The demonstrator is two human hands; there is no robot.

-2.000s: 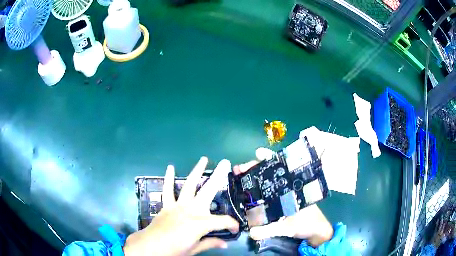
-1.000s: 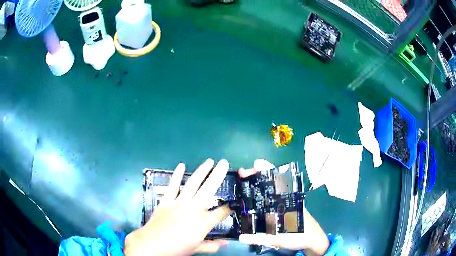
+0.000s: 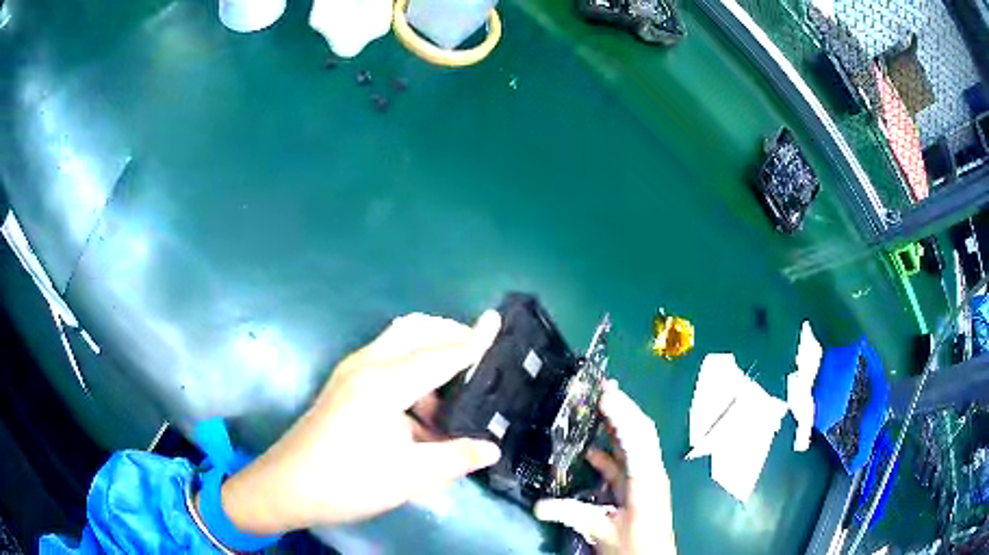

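Observation:
My left hand [image 3: 369,423] holds a black housing shell [image 3: 504,379], tilted up with two small pale squares on its face. My right hand [image 3: 624,477] holds the circuit board [image 3: 578,407] by its edge at the shell's right side. The board is tilted nearly edge-on to the view. Shell and board are close together; whether they touch is hard to tell. My fingers hide parts of both.
An amber crumpled clump [image 3: 672,336] lies right of my hands, with a white cloth [image 3: 737,417], a crumpled white strip [image 3: 804,385] and a blue screw bin [image 3: 840,401] beyond. Black units [image 3: 787,181] sit at the far side. A bottle [image 3: 447,20] stands inside a yellow ring [image 3: 493,41].
The shell and board, earlier spread flat side by side near the bench, are now lifted and tilted up. My left hand has shifted from lying over the shell to gripping it. The view has turned.

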